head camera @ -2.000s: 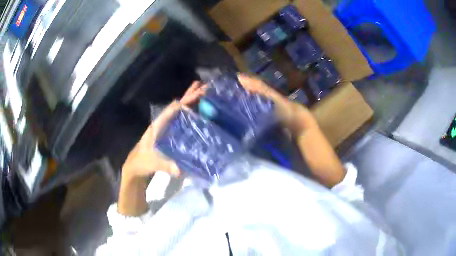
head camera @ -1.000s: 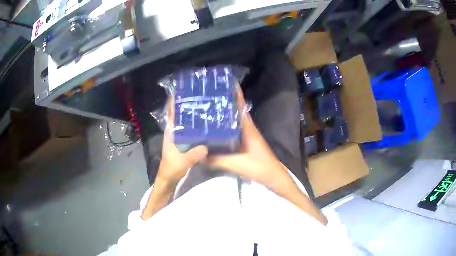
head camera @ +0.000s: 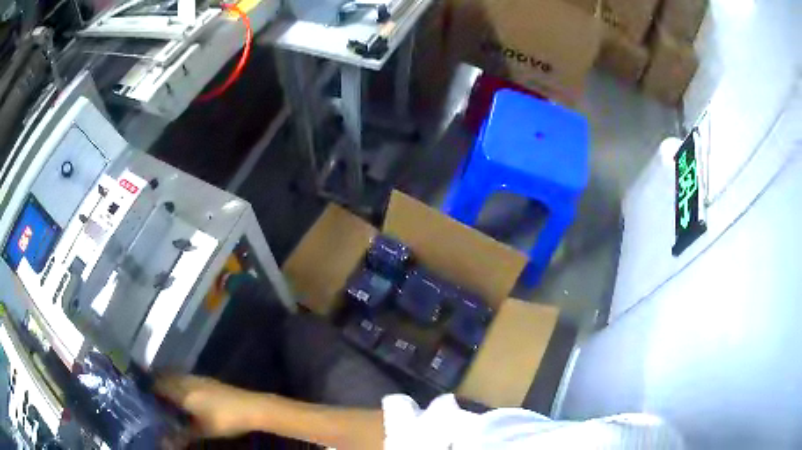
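My right hand [head camera: 207,406] reaches in from the bottom, at the lower left, with its white sleeve behind it. It is shut on dark-blue retail boxes in clear crinkled film [head camera: 110,400], at the picture's lower left by the machine. The fingertips are blurred and partly hidden, and the number of boxes held cannot be told. My left hand is not in view. An open brown carton [head camera: 508,352] stands beside my leg with its flaps out. Several navy boxes [head camera: 420,297] lie inside it.
The machine [head camera: 198,206], with its blue display [head camera: 32,235], is on the left. A metal side table [head camera: 308,39] stands behind. A blue stool [head camera: 536,141] is beyond the carton, near a larger lettered carton [head camera: 536,39]. A green-lit sign [head camera: 688,193] is on the right.
The view has swung to the right. The wrapped boxes, held in both hands before me earlier, are now at the lower left by the machine. My left hand has left the picture.
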